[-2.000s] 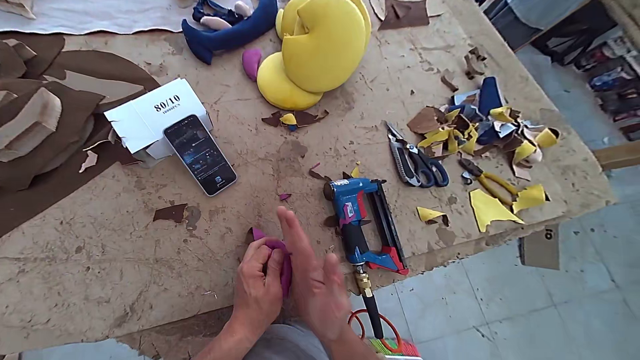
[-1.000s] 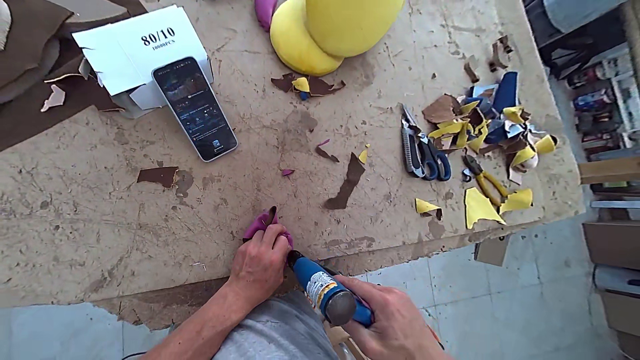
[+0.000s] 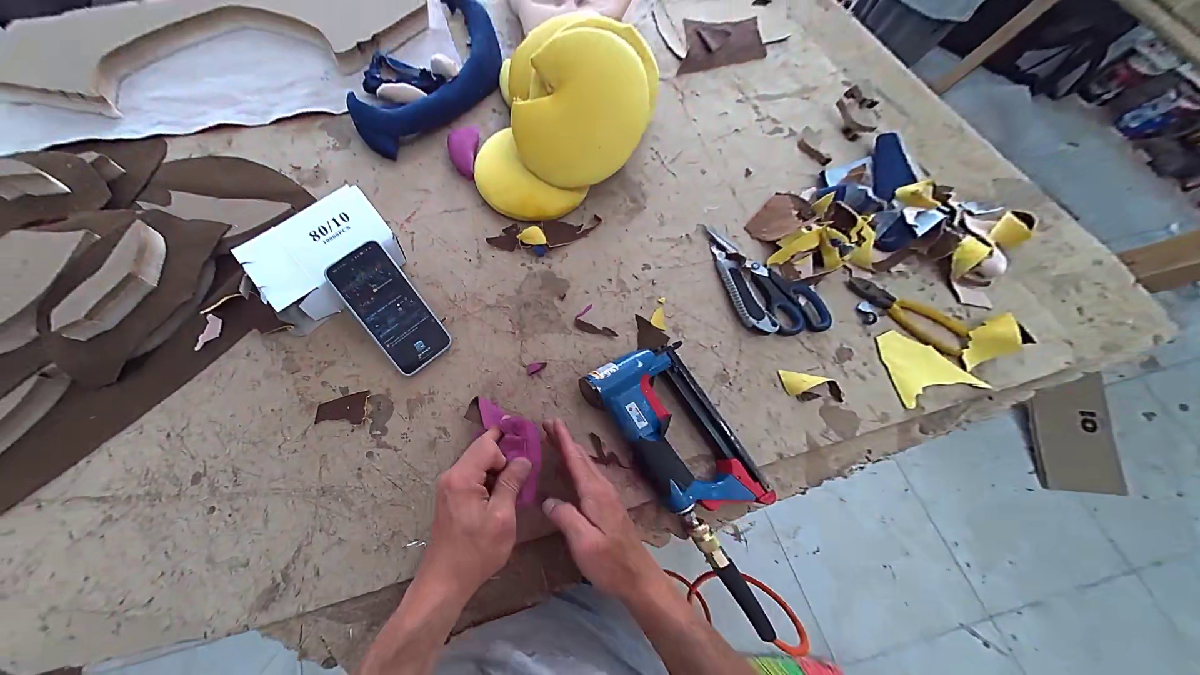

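Observation:
A small purple fabric-covered piece (image 3: 521,450) is pinched between the thumb and fingers of my left hand (image 3: 476,511) near the table's front edge. My right hand (image 3: 595,516) is just right of it, fingers extended and apart, holding nothing. To the right of that hand a blue and red pneumatic staple gun (image 3: 647,412) lies on the table, its black and brass hose fitting (image 3: 717,553) hanging past the edge. Above and left of my hands lies a phone (image 3: 389,307), leaning on a white box (image 3: 319,246) that bears writing.
Scissors and a utility knife (image 3: 750,286), yellow-handled pliers (image 3: 914,314) and a heap of fabric scraps (image 3: 891,216) lie at the right. Yellow padded shapes (image 3: 581,112) and a blue curved one (image 3: 450,89) are at the back. Brown material with foam pieces (image 3: 112,272) covers the left.
One second ago my right hand held the staple gun against the purple piece. The gun now lies on the table, released, and my right hand is open beside the piece. The view has shifted.

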